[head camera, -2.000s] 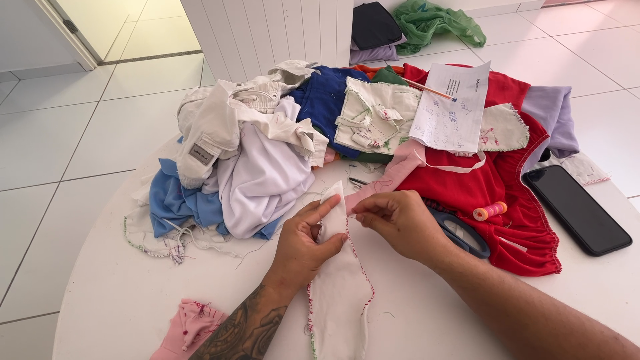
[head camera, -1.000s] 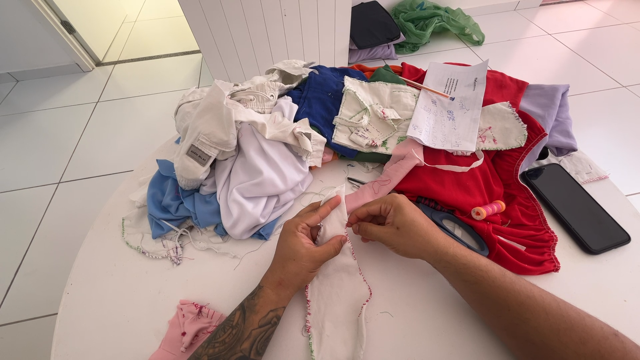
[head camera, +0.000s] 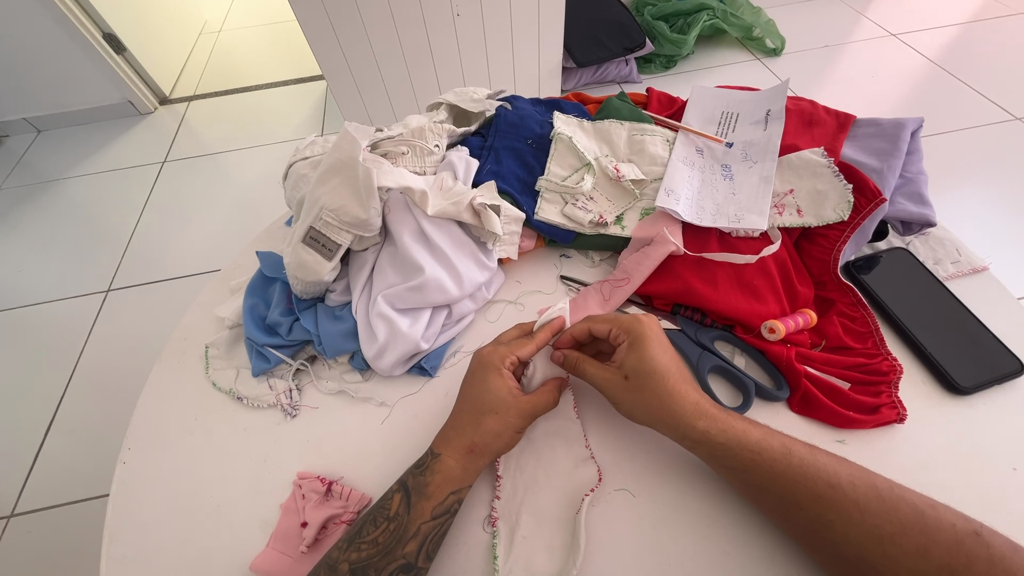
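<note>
Between both hands, near the middle of the round table, is a long strip of white fabric (head camera: 538, 480) with red and green stitches along its edges. My left hand (head camera: 508, 384) pinches its upper end between thumb and fingers. Close against it, my right hand (head camera: 624, 360) has thumb and forefinger pressed together at the strip's edge; whether a needle is between them cannot be seen. Beyond the right hand lie scissors (head camera: 724, 360) with dark blue handles, their blades partly hidden. A pink and orange thread spool (head camera: 789, 324) rests on red fabric (head camera: 848, 352).
Piled garments, white (head camera: 424, 280), light blue (head camera: 276, 312) and dark blue (head camera: 512, 152), cover the table's far side. A paper with handwriting (head camera: 720, 168) and a pencil (head camera: 684, 128) lie on top. A black phone (head camera: 936, 320) is at right, a pink fabric piece (head camera: 312, 520) at front left.
</note>
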